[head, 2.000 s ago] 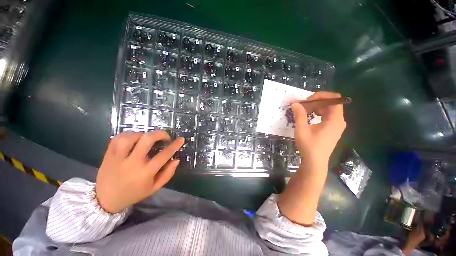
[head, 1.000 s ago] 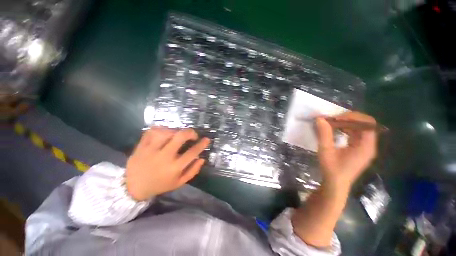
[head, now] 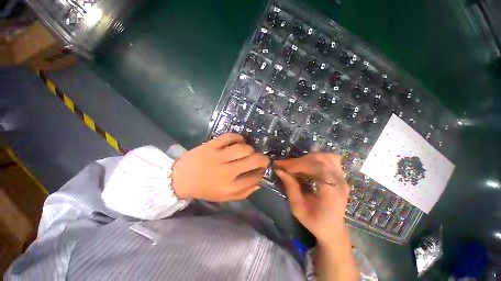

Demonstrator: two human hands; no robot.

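Observation:
The clear blister tray (head: 224, 112) lies tilted on the bench, a small dark component in most visible pockets. My left hand (head: 222, 167) is over its near left part, fingers bent, fingertips at a small dark thing (head: 270, 166); whether they grip it cannot be told. My right hand (head: 317, 192) is just right of it, fingertips almost touching the left ones. A thin dark bit of the tweezers (head: 330, 184) shows at its fingers; the rest is hidden. The white sheet (head: 384, 148) lies on the tray's right part with a heap of tiny dark parts (head: 410, 169) on it.
A small silvery bag (head: 428, 253) lies right of the tray's near corner, with a blue object (head: 471, 260) beyond it. More clear trays (head: 71, 24) are at the upper left. Yellow-black floor tape (head: 82, 114) and cardboard boxes (head: 24, 44) are at the left.
My right hand has left the white sheet and moved left to my left hand's fingertips. The heap of dark parts is now uncovered. The view has turned, so the tray appears farther right and more tilted.

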